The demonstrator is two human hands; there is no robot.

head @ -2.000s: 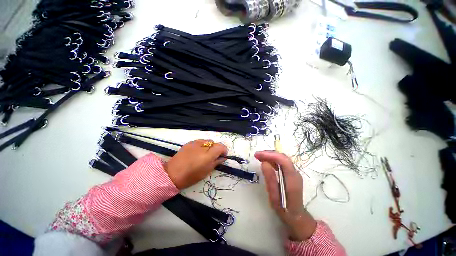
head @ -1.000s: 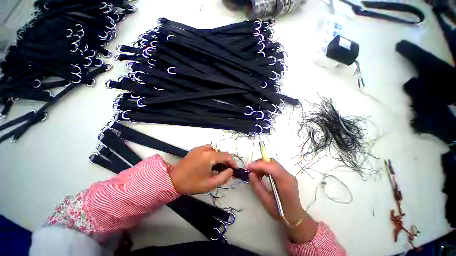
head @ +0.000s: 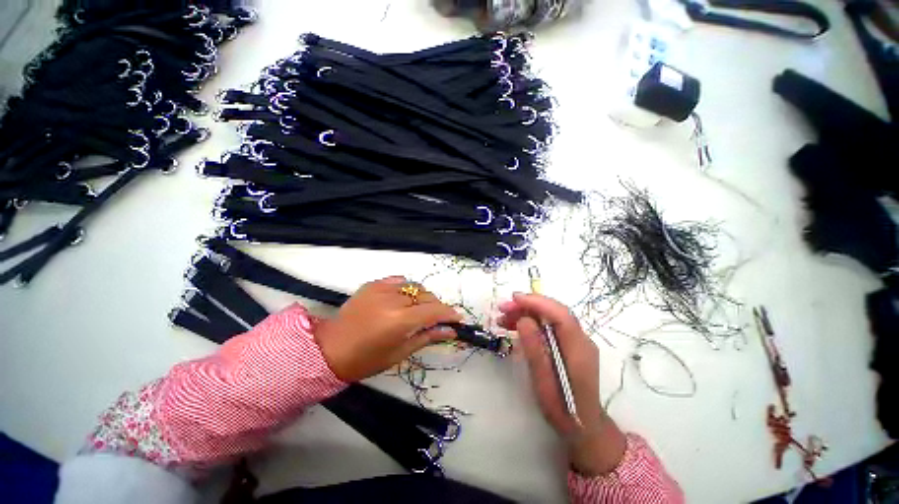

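Observation:
My left hand [head: 389,327], with a yellow ring, holds a black webbing strap [head: 481,338] near its right end, where a silver D-ring [head: 505,346] shows. The strap runs back up-left from under the hand. My right hand [head: 557,359] holds a slim silver pen tool [head: 560,369], its yellowish tip pointing up and away. The right fingertips are just right of the strap end; whether they touch a thread cannot be told. Dark thread tails [head: 424,379] lie below the strap.
A large strap stack [head: 394,148] lies ahead, a heap [head: 74,108] far left, fanned straps [head: 384,423] under my left forearm. Right are thread waste [head: 658,256], a looped cord [head: 662,369], a black adapter [head: 667,92], reddish snips or tweezers [head: 773,346] and black fabric [head: 838,177].
The right fingers have moved slightly away from the strap end, and its ring is now uncovered. The pen has shifted a little right. Earlier both hands met at the strap end.

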